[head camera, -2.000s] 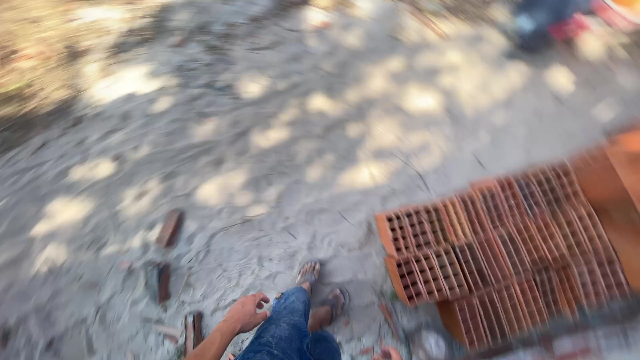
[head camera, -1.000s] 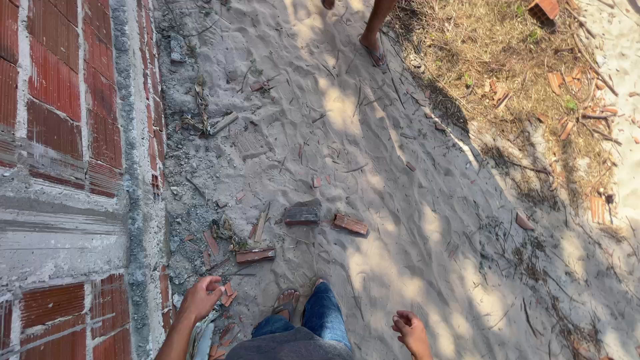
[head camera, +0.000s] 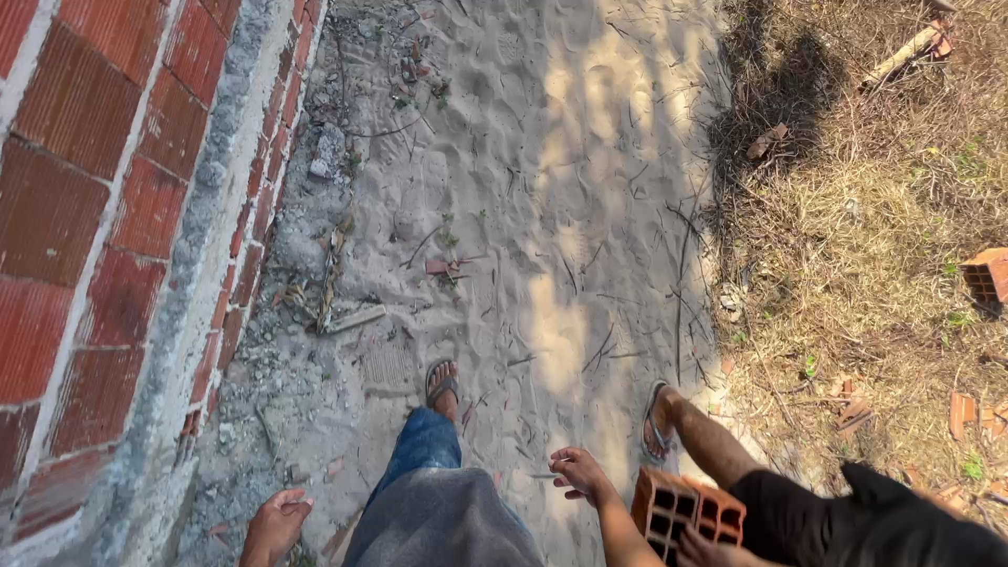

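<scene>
My left hand (head camera: 276, 524) hangs at the lower left with fingers loosely curled and nothing in it, over rubble beside the brick wall. My right hand (head camera: 579, 474) is empty too, fingers apart, above the sandy path right of my grey shirt (head camera: 445, 520). Close to my right forearm, another person's hand (head camera: 701, 547) is at hollow clay bricks (head camera: 685, 508), whose square cells show. That person, in black shorts (head camera: 819, 512) and flip-flops, is at my right. My foot in a flip-flop (head camera: 442, 382) is ahead on the sand.
A wall of red hollow clay bricks (head camera: 102, 205) with mortar joints runs along the left, with concrete rubble (head camera: 327, 153) at its base. Sticks (head camera: 679, 315) lie on the sand. Dry grass at right holds a hollow brick (head camera: 988, 276), broken brick pieces (head camera: 961, 413) and a log (head camera: 902, 57).
The person seen at the top a second ago is now beside me at the lower right, with hollow bricks. The brick pieces that lay before my feet are out of view. Both my hands remain empty.
</scene>
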